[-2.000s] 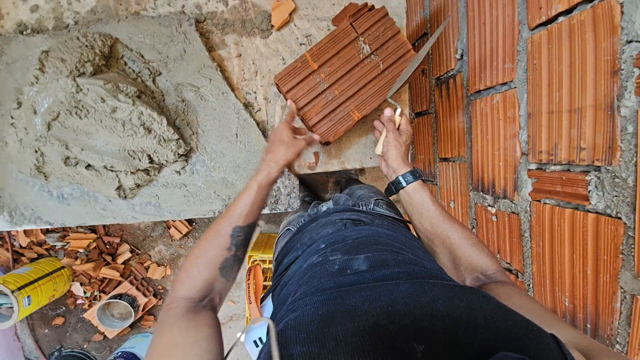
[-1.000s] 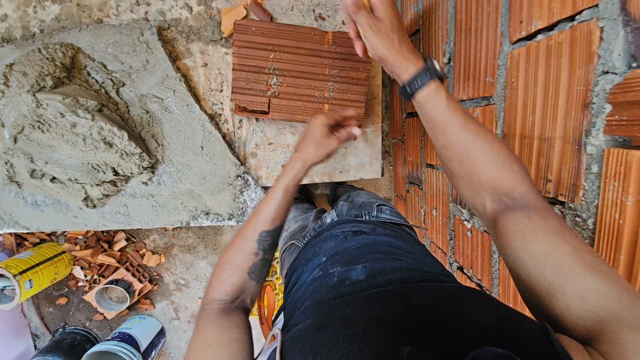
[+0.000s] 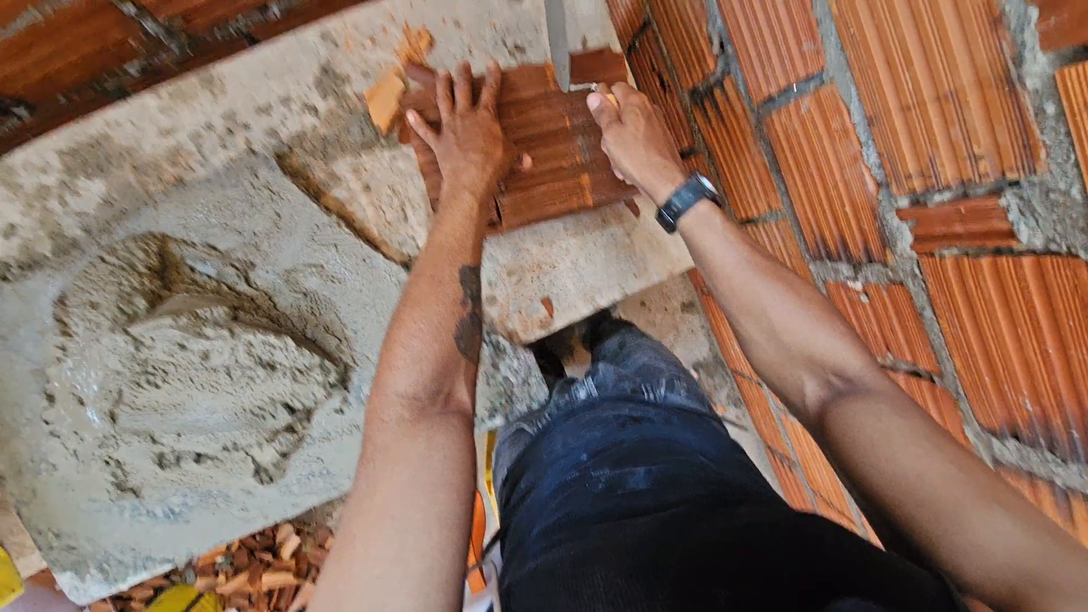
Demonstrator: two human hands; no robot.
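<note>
A ribbed hollow clay brick (image 3: 544, 127) lies on a pale board at the top centre, with a split piece at its upper right corner. My left hand (image 3: 466, 136) rests flat on its left part, fingers spread. My right hand (image 3: 633, 136) grips the handle of a masonry trowel over the brick's right side. The trowel's steel blade (image 3: 558, 38) points up and away, seen nearly edge-on, close to the split corner. Most of the handle is hidden in my fist.
Wet mortar (image 3: 212, 365) is heaped on a board at the left. A mortared brick wall (image 3: 935, 212) rises at the right. Broken clay pieces (image 3: 255, 569) lie on the floor below, and orange shards (image 3: 387, 100) sit left of the brick.
My left hand has moved onto the brick. My right hand, raised beyond the brick's upper right a second ago, is down at its right side with the trowel. A corner piece now looks split off.
</note>
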